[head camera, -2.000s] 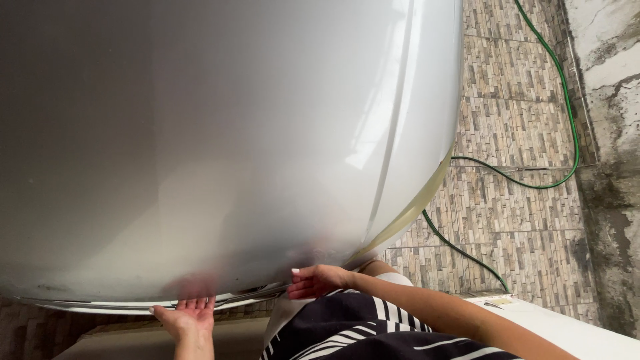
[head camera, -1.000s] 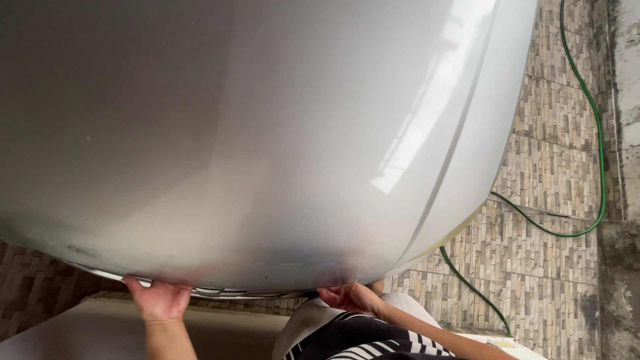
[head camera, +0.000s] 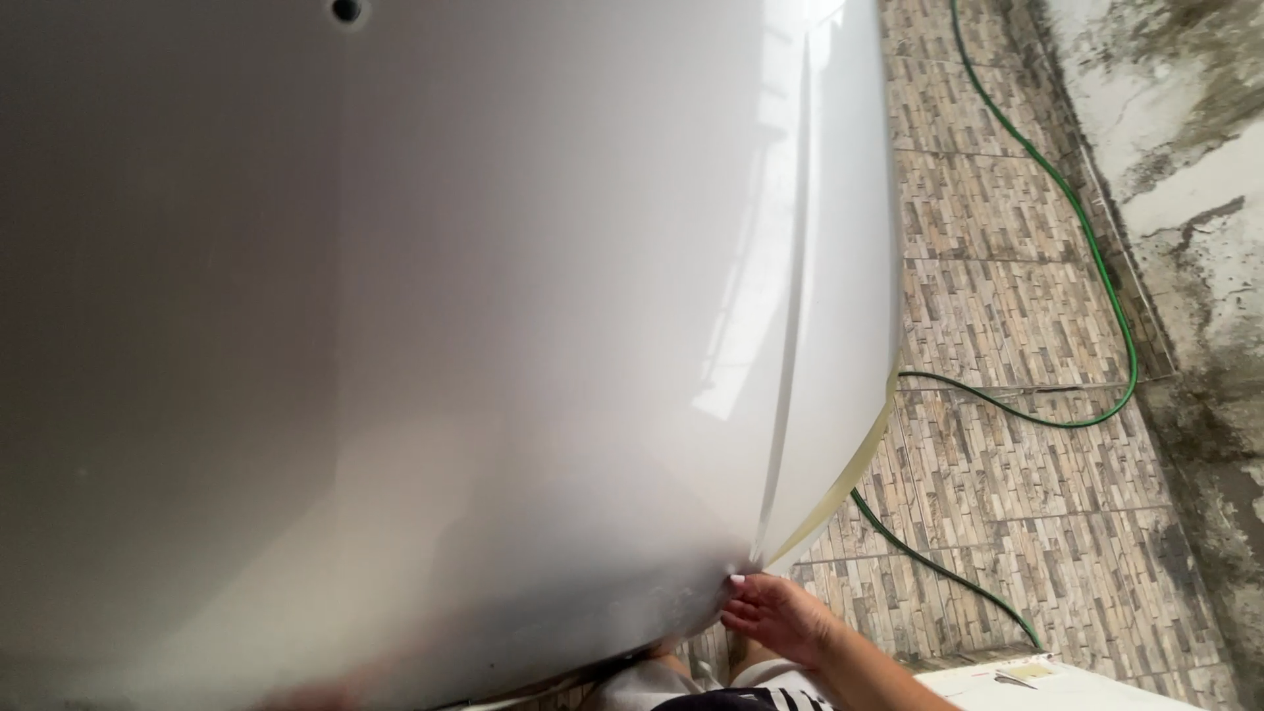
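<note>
A glossy silver-grey car hood (head camera: 474, 326) fills most of the view, with a small round dark hole (head camera: 348, 10) near the top. My right hand (head camera: 775, 614) touches the hood's lower right corner, thumb at its edge and fingers curled beneath, just where a crease line ends. Whether those fingers grip the edge cannot be told. A yellowish curved edge (head camera: 839, 484) of the car, perhaps a headlight, runs up and right from there. My left hand is out of the frame; only a reddish reflection shows on the paint at the lower left.
A green hose (head camera: 1091, 222) curves over the stone-patterned floor tiles (head camera: 1007, 326) on the right. Beyond it stands a wall with peeling, stained plaster (head camera: 1195, 188). A white flat surface (head camera: 1047, 686) lies at the bottom right, close to my forearm.
My right hand has moved right along the hood's edge to its corner. My left hand, at the front edge in both earlier frames, has gone out of view.
</note>
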